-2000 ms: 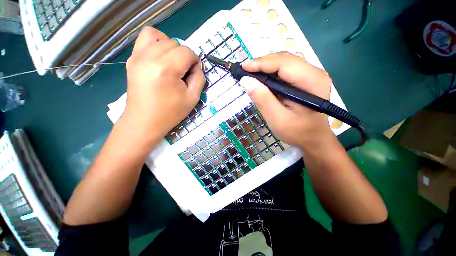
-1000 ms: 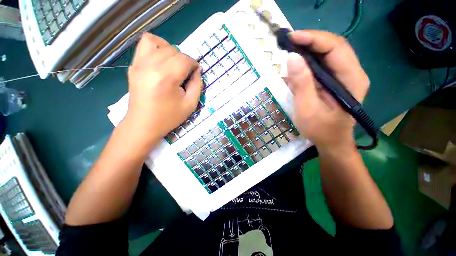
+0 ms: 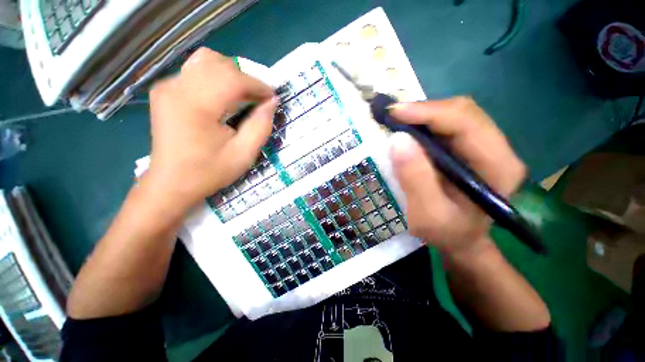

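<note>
My right hand (image 3: 456,173) is closed around the black handle of a soldering iron (image 3: 452,159). The iron's blurred tip points up-left, over the right edge of the upper PCB panel (image 3: 322,152). My left hand (image 3: 205,124) is curled over the panel's upper left part, thumb and forefinger near its small units. A faint strand of solder wire (image 3: 64,111) runs left from that hand; its end at the fingers is not clear. A second PCB panel (image 3: 325,219) lies lower in the white tray (image 3: 244,293), which has round tan holes at its upper right.
Stacked loaded trays (image 3: 131,60) stand at the upper left, and another stack (image 3: 42,261) at the lower left. A black box with a round label (image 3: 622,49) is at the upper right. A dark green tool (image 3: 516,28) lies at the far side. Cardboard boxes (image 3: 608,191) are at the right.
The iron has left the panel's units, swung out over the hole row, and now its tip is lower. The tray has shifted slightly left and down. My left hand has moved left and its fingers look looser.
</note>
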